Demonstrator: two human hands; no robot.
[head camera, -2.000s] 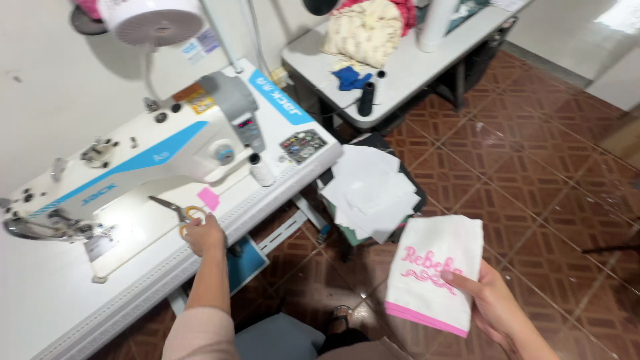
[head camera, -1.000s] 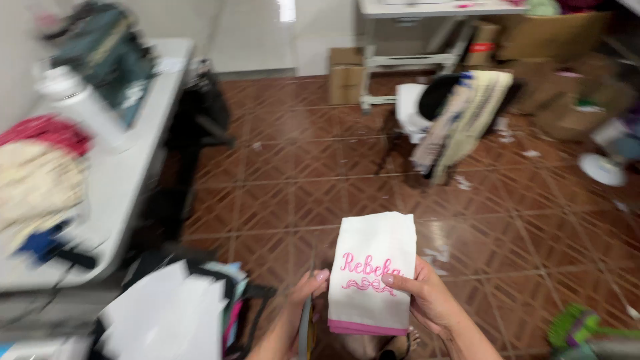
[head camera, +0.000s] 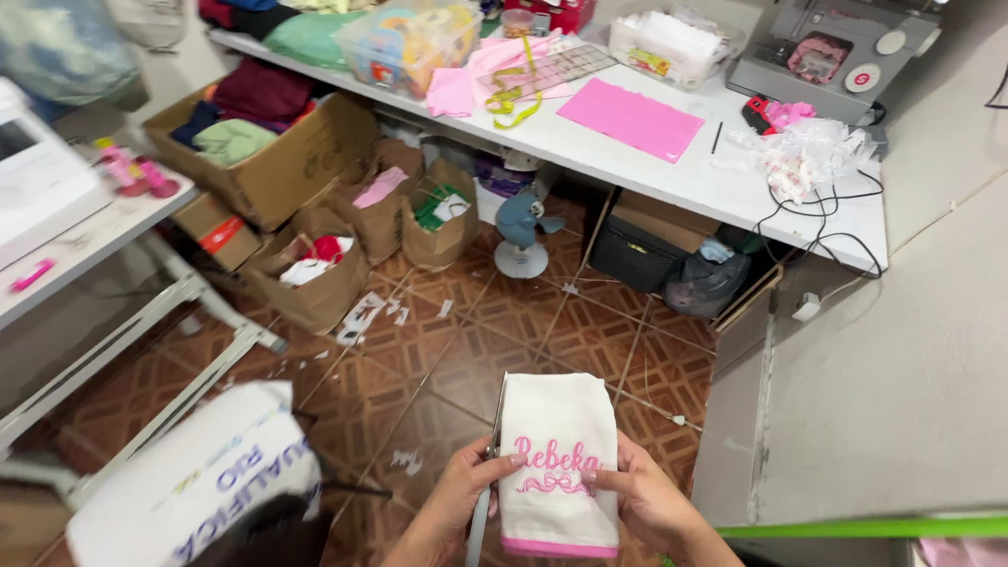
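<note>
A folded white cloth (head camera: 555, 409) with a pink hem, pink embroidered lettering and a bow motif is held upright between my hands. At its left edge, my left hand (head camera: 472, 480) pinches the cloth with the thumb in front and also holds a pair of scissors (head camera: 498, 417), blades upward along the cloth. My right hand (head camera: 642, 488) grips the cloth's right side, thumb over the embroidery. The fingers behind the cloth are hidden.
Ahead is a white table (head camera: 654, 169) with pink fabric (head camera: 630, 118), a yellow tape measure (head camera: 516, 102) and a sewing machine (head camera: 835, 55). Beneath it stand a small fan (head camera: 520, 228) and paper bags (head camera: 311, 276). A covered chair (head camera: 205, 472) is at lower left; scraps lie on the floor.
The view has swung far right, from the sewing machine table to another table. My left hand was at the scissors on the machine table; now it holds them beside the cloth, touching it.
</note>
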